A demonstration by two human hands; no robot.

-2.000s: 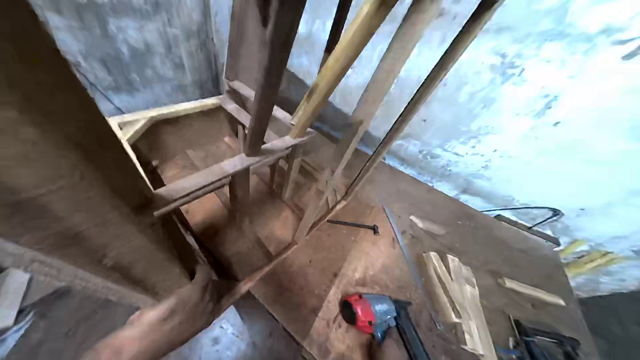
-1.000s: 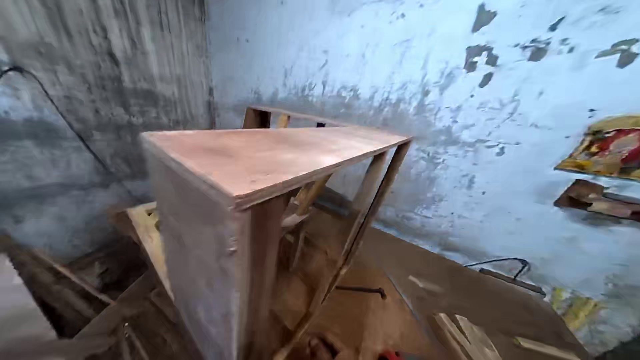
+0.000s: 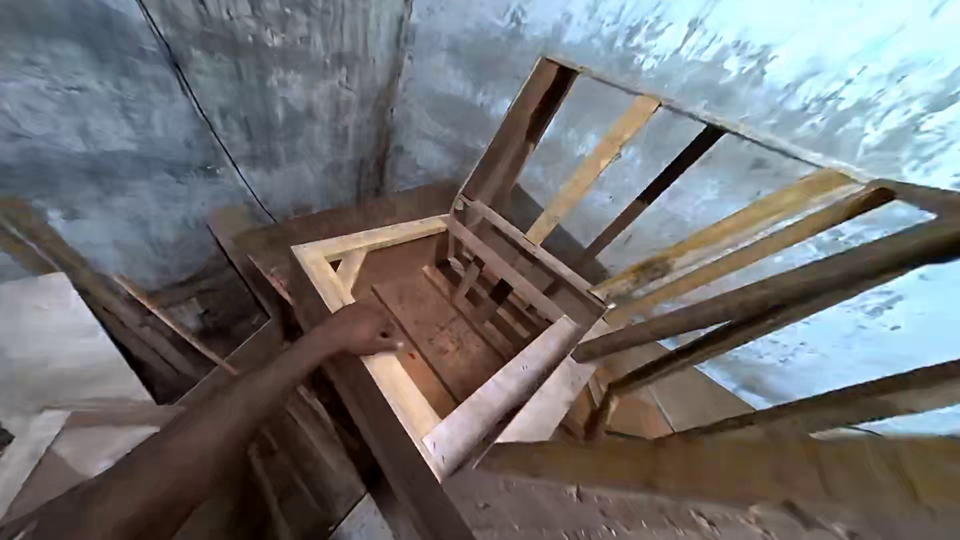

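Note:
My left hand (image 3: 367, 330) is closed over the near-left rail (image 3: 401, 390) of a wooden furniture frame, its forearm reaching in from the lower left. That frame has pale rails, a small diagonal corner brace (image 3: 350, 268) and a wider whitish board (image 3: 502, 394) across its right end. Behind it rises a slatted section with several upright slats (image 3: 596, 169) and a thin top edge. Dark and yellowish wood bars (image 3: 750, 296) slant across the right side. My right hand is outside the view, as is the nail gun.
A painted, stained wall (image 3: 315, 97) stands close behind the frame, with a black cable (image 3: 199, 109) hanging down it. Loose boards (image 3: 161, 322) and a pale panel (image 3: 67, 337) lie at left. A broad wooden panel (image 3: 675, 495) spans the lower right.
The view has swung a lot. Two seconds ago a red and grey nail gun was in my right hand at the bottom; it is out of sight now. The frame appears at a different tilt.

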